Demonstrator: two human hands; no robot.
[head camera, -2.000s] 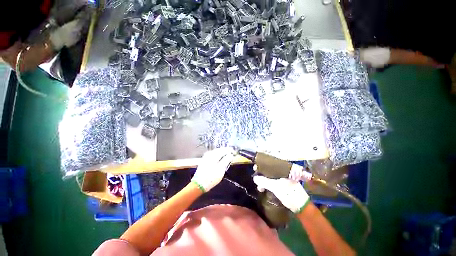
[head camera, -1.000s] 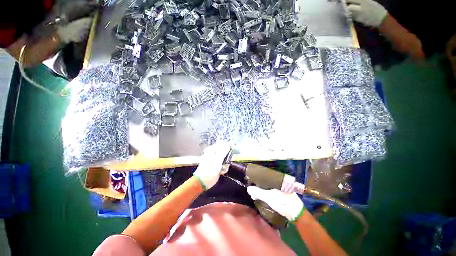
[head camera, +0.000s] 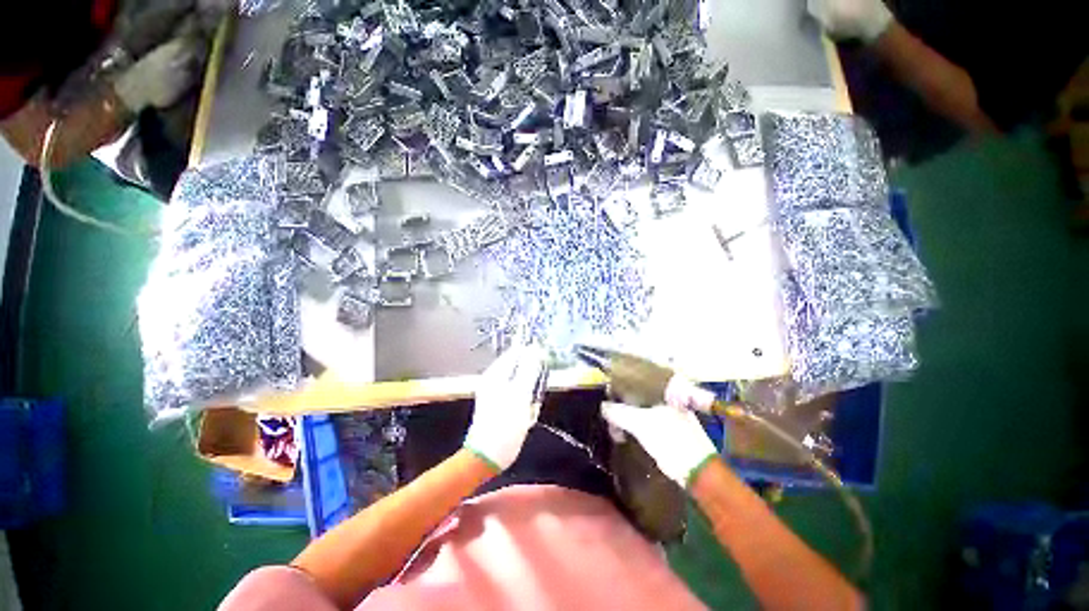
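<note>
My gloved right hand (head camera: 664, 437) holds the olive-grey air rivet gun (head camera: 639, 380) at the near table edge, its dark nose pointing left. My gloved left hand (head camera: 506, 408) is closed around a small metal bracket (head camera: 541, 382), mostly hidden by the glove. The gun's nose is close to the bracket; I cannot tell whether they touch. A loose pile of thin silver-blue rivets (head camera: 573, 277) lies just beyond. A big heap of dark grey brackets (head camera: 502, 90) covers the far part of the table.
Bagged rivets lie at the left (head camera: 225, 292) and right (head camera: 842, 257) table edges. A small T-handle wrench (head camera: 726, 241) lies right of the loose rivets. An air hose (head camera: 824, 468) trails right. A cardboard box (head camera: 245, 442) and blue crates are below. Gloved hands of other people show at both sides.
The gun swung away from my left hand, then came back with its nose higher and its body more foreshortened. My left hand turned more upright with the bracket. The right neighbour's hand moved up the table edge.
</note>
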